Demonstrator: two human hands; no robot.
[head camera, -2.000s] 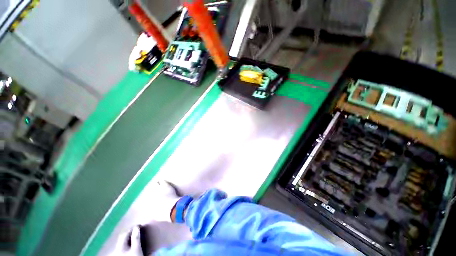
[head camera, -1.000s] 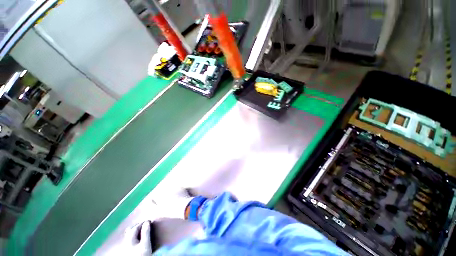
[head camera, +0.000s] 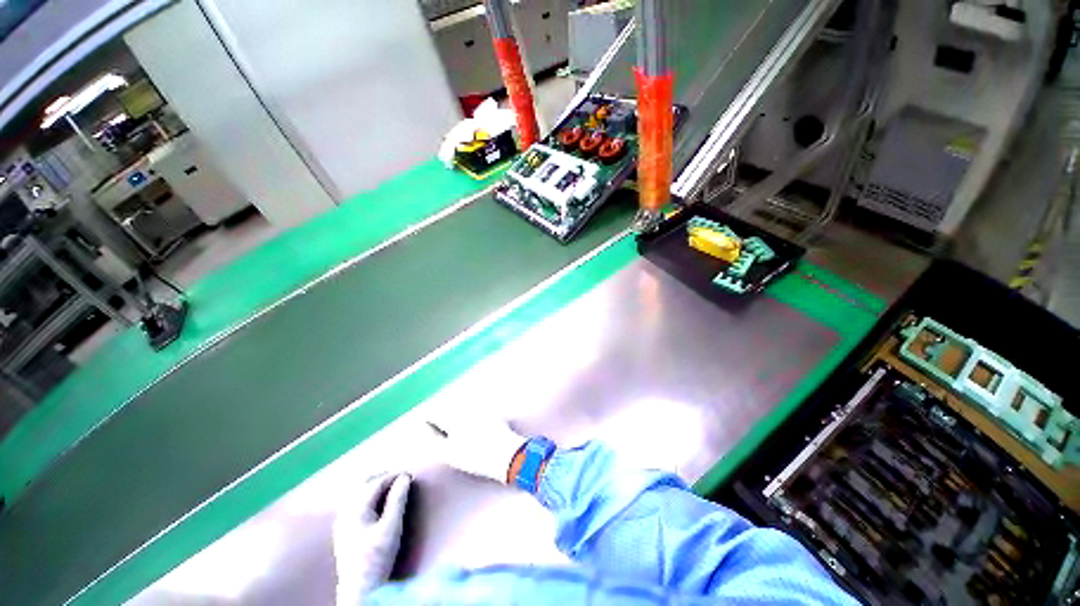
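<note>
My right hand (head camera: 476, 446), in a white knit glove with a blue wrist strap, rests on the shiny steel plate (head camera: 569, 367); nothing shows in it. My left hand (head camera: 370, 535), also white-gloved, is on the plate at the lower middle, thumb apart from the fingers, with nothing seen in it. A green circuit board in a black carrier (head camera: 566, 232) sits tilted where the sloped conveyor meets the flat belt. Three red-orange rings (head camera: 590, 143) and a pale hold-down fixture (head camera: 552, 185) show on it.
A shallow black tray (head camera: 677, 257) holds mint pieces and a yellow piece. At right, a deep black bin (head camera: 740, 503) holds a dark pallet (head camera: 912, 474) and a mint fixture (head camera: 985, 375). The green belt (head camera: 296, 343) runs behind the plate. Orange-wrapped posts (head camera: 654, 140) stand by the sloped conveyor.
The view has turned and levelled, so the carrier, tray and bin sit further right and lower in the picture. Both hands stay low over the plate, still without an object.
</note>
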